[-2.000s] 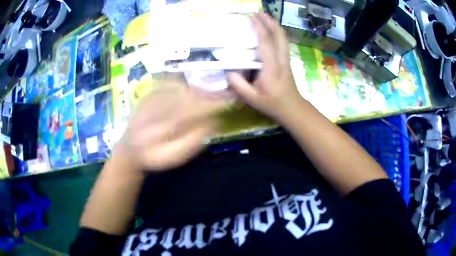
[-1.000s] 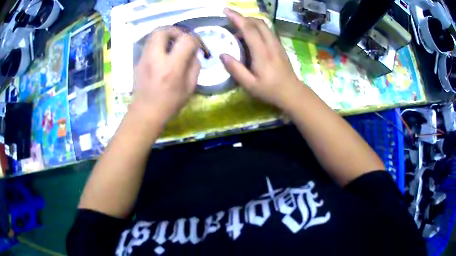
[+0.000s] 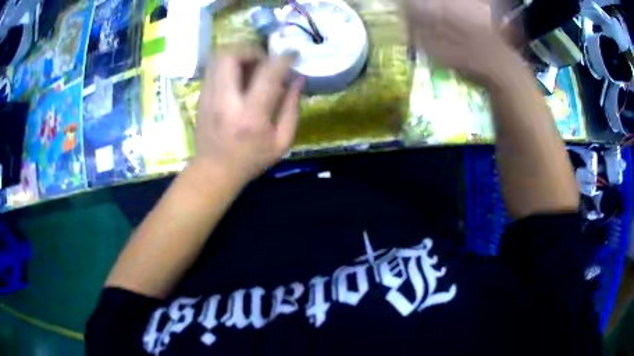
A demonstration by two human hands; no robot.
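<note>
A round white base lies on the yellow pad, with dark and red lead wires at its centre. My left hand is at the base's left edge, fingers bent and spread; whether it holds anything at the fingertips cannot be told. My right hand is blurred at the top right, to the right of the base; its fingers are partly out of the picture, and what it holds cannot be told.
A white part stands at the pad's left. Silver feeder boxes are at the right, partly behind my right arm. A blue crate with black-and-white units is below right. Printed sheets cover the bench's left part.
My right hand has left the round base and moved right towards the feeders. The base now lies by itself on the pad, further right in view. My left hand has moved to its lower left.
</note>
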